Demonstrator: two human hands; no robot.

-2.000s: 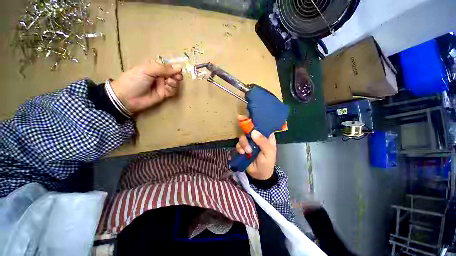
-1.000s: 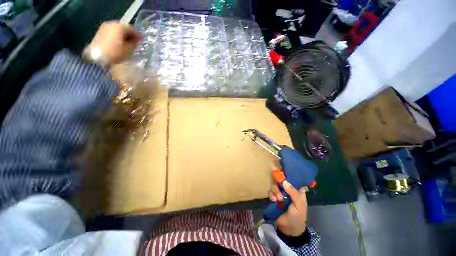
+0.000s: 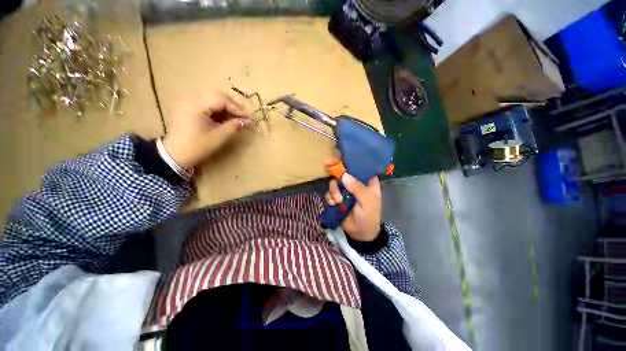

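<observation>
My left hand point(image 3: 206, 130) pinches a small brass-coloured terminal piece point(image 3: 261, 113) between thumb and fingertips, above the cardboard work sheet point(image 3: 288, 55). The piece looks thin and branched; its exact shape is blurred. My right hand point(image 3: 360, 204) grips the dark blue soldering gun point(image 3: 364, 145) with its orange trigger. The gun's long barrel points left, and its tip is at or very near the right side of the brass piece; I cannot tell whether they touch. A thin shiny feed tube runs below the barrel.
A tangled pile of loose terminals point(image 3: 75, 68) lies at the far left. A round fan point(image 3: 391, 8) and a dark dish point(image 3: 408, 94) stand at the right corner. Beyond are a cardboard box point(image 3: 494, 65), a solder wire reel point(image 3: 506, 152) and a blue bin point(image 3: 557, 177).
My left hand has come back from the far left beside the blister trays and now holds a brass piece. The gun's tip is now beside that piece. The view has shifted; the trays are out of sight.
</observation>
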